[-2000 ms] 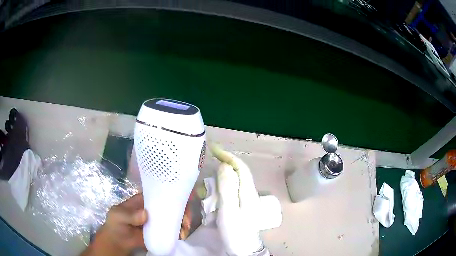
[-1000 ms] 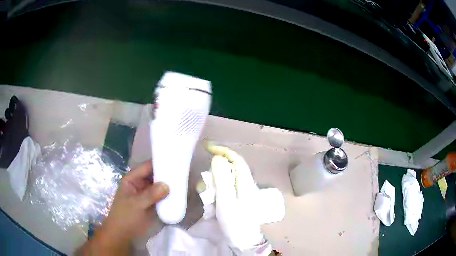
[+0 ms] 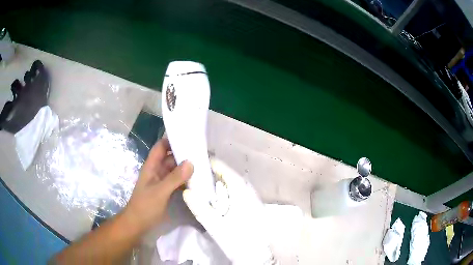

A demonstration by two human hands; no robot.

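The white hair removal device (image 3: 188, 111) stands upright in mid view, wide end up, with a small dark oval on its left side. My bare left hand (image 3: 161, 181) is shut on its lower part, thumb in front. My right hand (image 3: 228, 212), in a white glove with yellowish fingertips, is at the device's narrow lower end; its fingers overlap the handle, and glare hides whether they grip it. A crumpled white cloth (image 3: 181, 246) lies below my hands. A white pad (image 3: 284, 213) lies right of the glove, partly hidden by it.
Shiny clear film (image 3: 96, 168) is piled at left, beside a black strapped item (image 3: 28, 98). A whitish bottle (image 3: 334, 199) with an open metal lid stands at right. Crumpled white cloths (image 3: 419, 238) and an orange drink bottle (image 3: 451, 216) lie far right. The green conveyor (image 3: 290, 103) runs beyond.
The device has turned in my left hand, from dotted vents and lamp window showing to its plainer side. My right hand has come to its lower end. The view has tilted.
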